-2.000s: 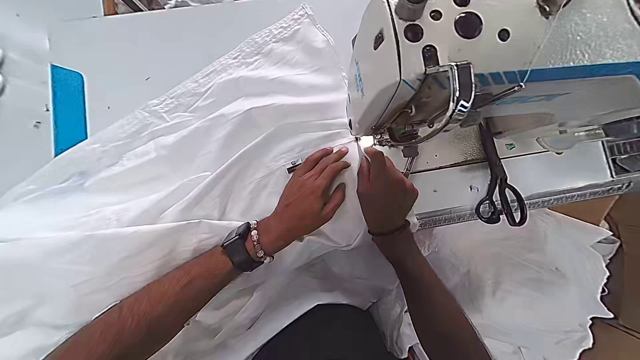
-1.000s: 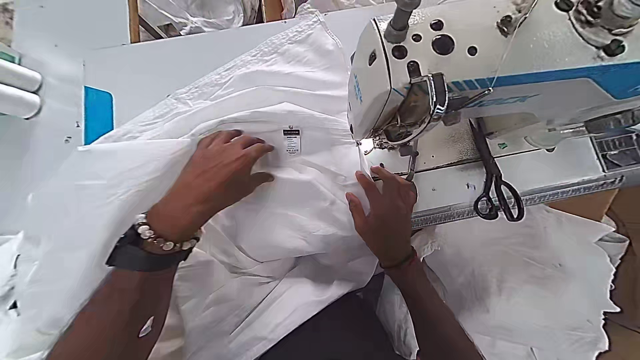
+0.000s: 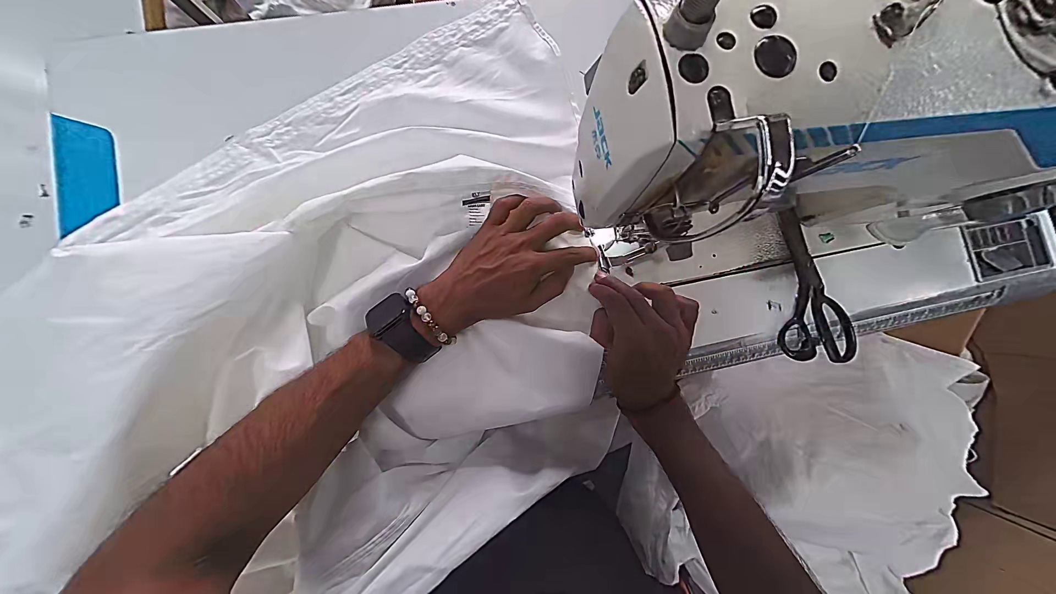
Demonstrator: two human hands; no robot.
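White fabric (image 3: 495, 371) is spread over the table and reaches the needle area of a Jack sewing machine (image 3: 627, 124). My left hand (image 3: 511, 264) lies flat on the fabric, its fingertips just left of the presser foot (image 3: 604, 257). Beside the foot, my right hand (image 3: 648, 330) has thumb and fingers closed on the fabric edge. A small label with writing (image 3: 476, 210) shows on the cloth above my left hand, partly covered by its fingers. The needle itself cannot be made out.
Black-handled scissors (image 3: 815, 318) rest on the machine bed, right of my right hand. A measuring tape strip (image 3: 742, 355) runs along the bed's front edge. More white fabric (image 3: 825, 445) hangs at the lower right, beside brown cardboard (image 3: 1015, 412). The white tabletop (image 3: 247, 82) has a blue patch.
My left hand has moved right across the fabric, from left of the label up to the presser foot. My right hand's fingers, spread apart one second ago, have closed on the cloth edge.
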